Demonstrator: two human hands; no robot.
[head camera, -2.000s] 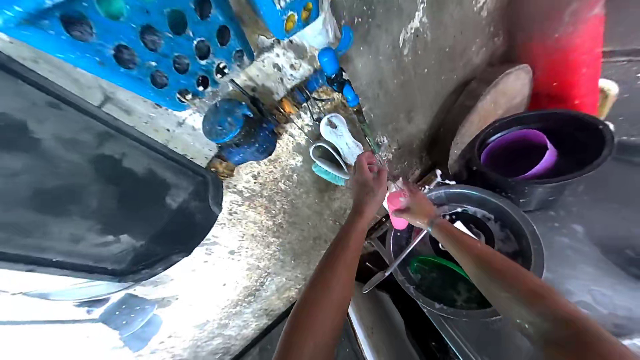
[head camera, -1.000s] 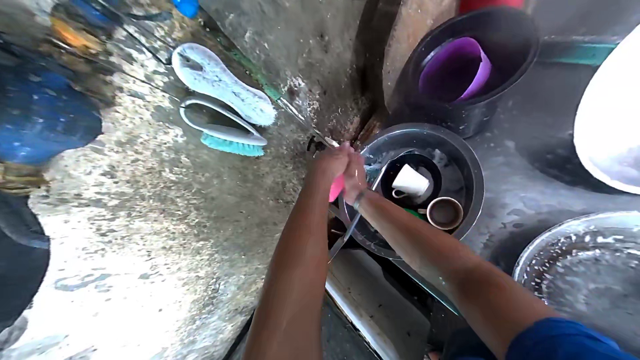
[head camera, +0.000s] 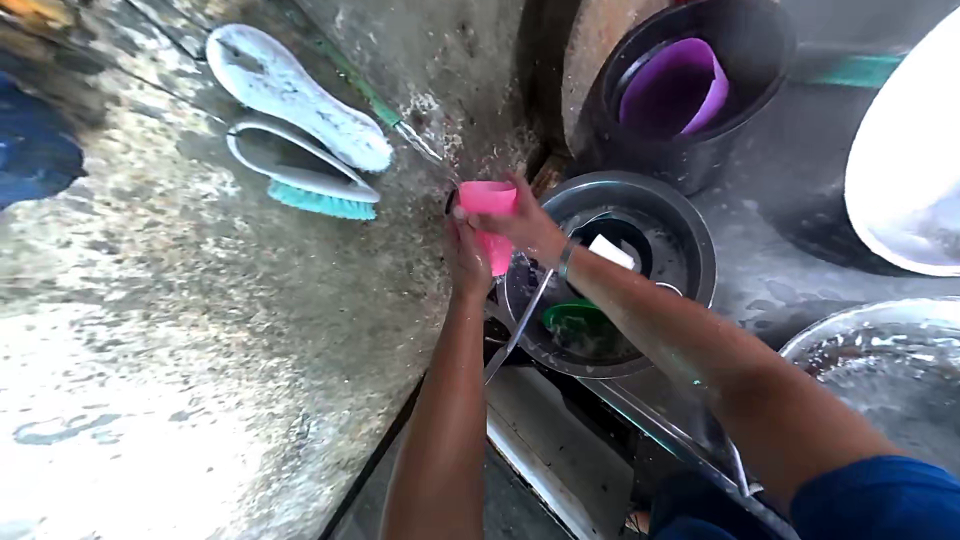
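Note:
A pink plastic cup (head camera: 487, 198) is between my two hands, in a thin stream of water from a green hose (head camera: 360, 82). My left hand (head camera: 466, 253) grips its left side. Across its front lie the fingers of my right hand (head camera: 529, 223), which bears a metal bracelet. Just right of the cup stands a round metal basin (head camera: 701, 259) of water. A black bowl, a white cup (head camera: 611, 253) and a green dish (head camera: 577, 319) lie in the basin, partly hidden by my right forearm. A metal handle (head camera: 517, 330) sticks out over its near left rim.
A scrub brush with teal bristles (head camera: 322, 201) and a white brush-like object (head camera: 300, 94) lie at the upper left. Behind the basin stands a black bucket (head camera: 697, 150) with a purple container (head camera: 675, 82). A white basin (head camera: 911, 150) and a metal basin of water (head camera: 885, 367) are at right.
The pink cup, mostly covered by my hands a second ago, now shows upright between them. The view has turned and come nearer since two seconds ago.

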